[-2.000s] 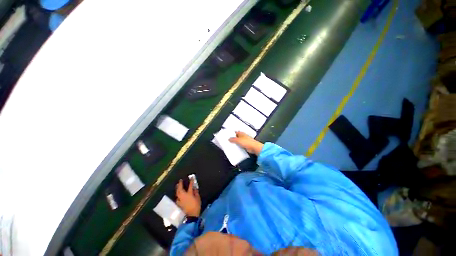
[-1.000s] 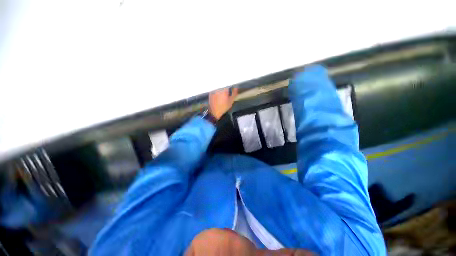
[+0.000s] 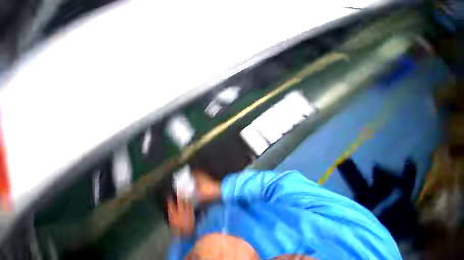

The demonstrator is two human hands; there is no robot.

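Note:
The frame is blurred. A white-faced unit (image 3: 184,182) lies between my hands over the dark bench ledge. My right hand (image 3: 206,187) is at its right side and appears to hold it. My left hand (image 3: 180,216) is just below it, fingers pointing up at its lower end; whether it grips the unit cannot be told. A black packing tray with a row of white units (image 3: 279,122) sits on the ledge to the upper right, apart from both hands.
The green conveyor belt beyond the yellowish strip (image 3: 244,112) carries white units (image 3: 179,130) and small white pieces. A wide white shelf (image 3: 127,61) covers the upper left. Black pieces (image 3: 356,177) lie on the blue floor at the right, near a yellow line.
The view has swung back from a turned angle. Both hands have left the belt side and come together near my body at a white unit. My right sleeve no longer covers the tray.

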